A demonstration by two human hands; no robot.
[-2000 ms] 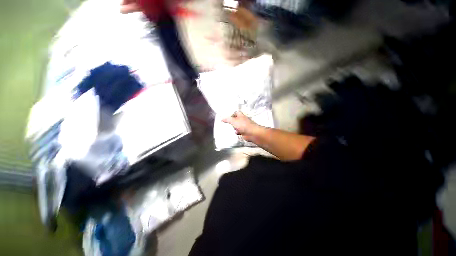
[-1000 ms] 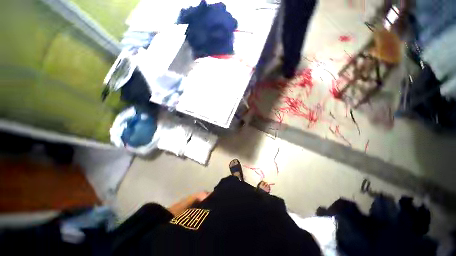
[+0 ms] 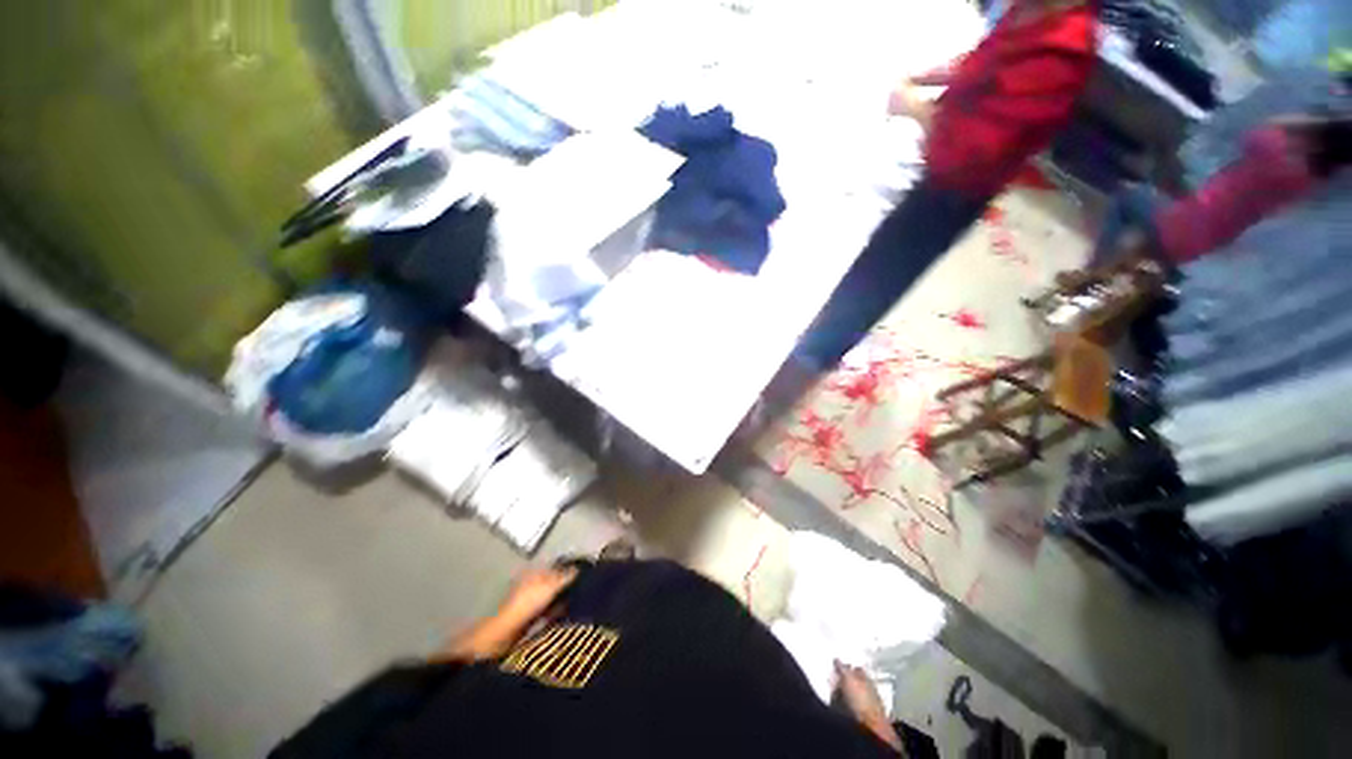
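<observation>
My right hand (image 3: 865, 700) is low in the picture, partly cut off, with its fingers closed on the lower edge of a crumpled white package or cloth (image 3: 860, 601); which of the two cannot be told. My left hand (image 3: 522, 605) is blurred at the front of my black top; whether it holds anything is hidden. A navy garment (image 3: 722, 193) lies crumpled on the white table (image 3: 693, 334), beyond flat white pieces.
A person in red (image 3: 1011, 97) stands at the table's right side. A white sack with blue contents (image 3: 341, 378) and white packages (image 3: 497, 460) are on the floor. Red strips (image 3: 860, 393), a wooden stool (image 3: 1079, 378) and hanging garments (image 3: 1260, 312) are right. Another pink sleeve shows there.
The view has swung and shifted. The white piece was held out in front two seconds ago, was mostly hidden low right one second ago, and shows again beside my body.
</observation>
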